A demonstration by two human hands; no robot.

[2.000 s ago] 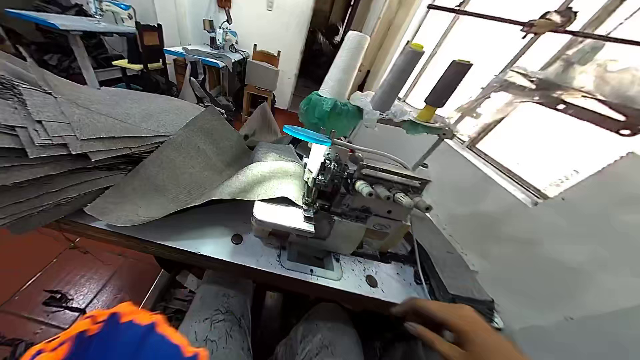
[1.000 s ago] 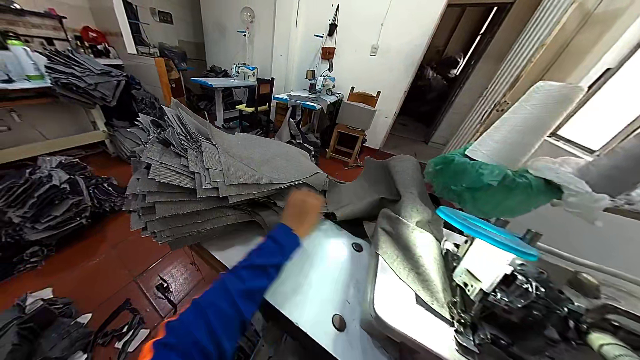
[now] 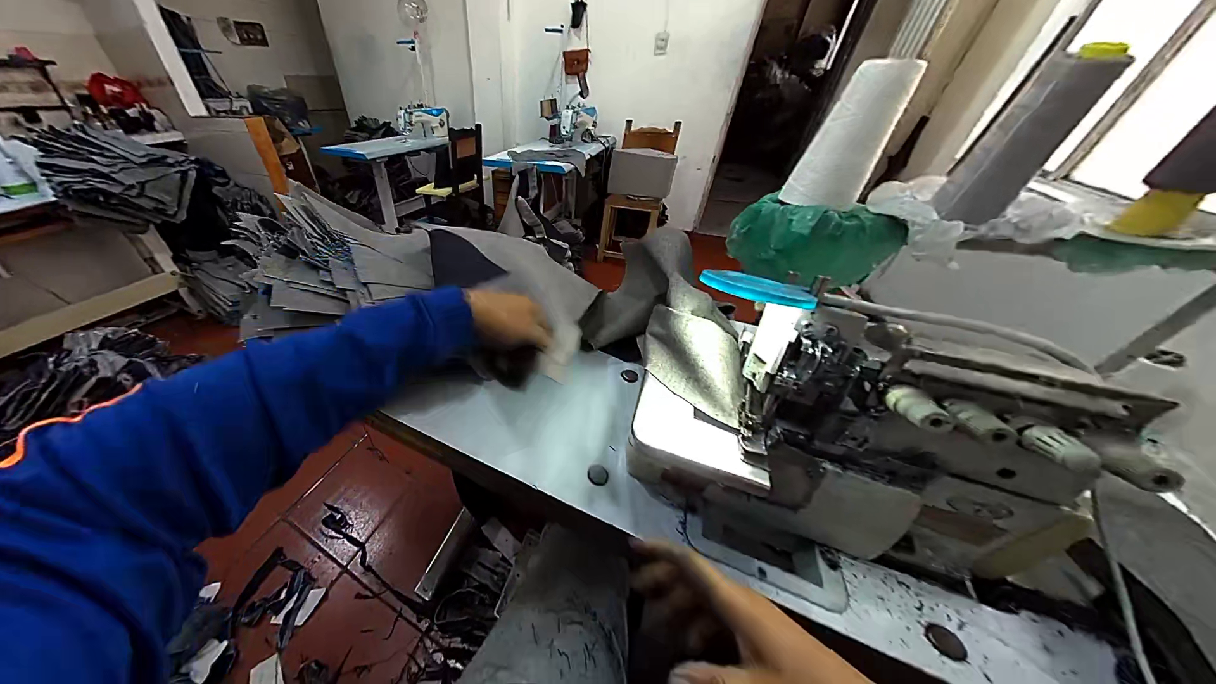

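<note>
An overlock sewing machine (image 3: 836, 418) stands on the worktable (image 3: 532, 446), with a grey fabric piece (image 3: 698, 361) lying at its needle and presser area. My left hand (image 3: 513, 328), in a blue sleeve, is shut on a grey fabric piece (image 3: 560, 332) at the table's left part, beside the stack of grey cut fabric (image 3: 323, 261); motion blurs the fingers. More grey fabric (image 3: 627, 299) curls between that hand and the machine. My right hand (image 3: 703, 608) is low at the table's front edge, fingers apart, holding nothing that I can see.
Thread cones (image 3: 855, 133) with green plastic around their bases stand behind the machine. Fabric scraps (image 3: 285, 598) litter the red tiled floor at left. Farther back are sewing tables (image 3: 380, 147) and a wooden chair (image 3: 632, 209) bearing a box.
My left hand, low at the left two seconds ago, came up to the fabric stack and now has a piece in its grip. The view has swung left.
</note>
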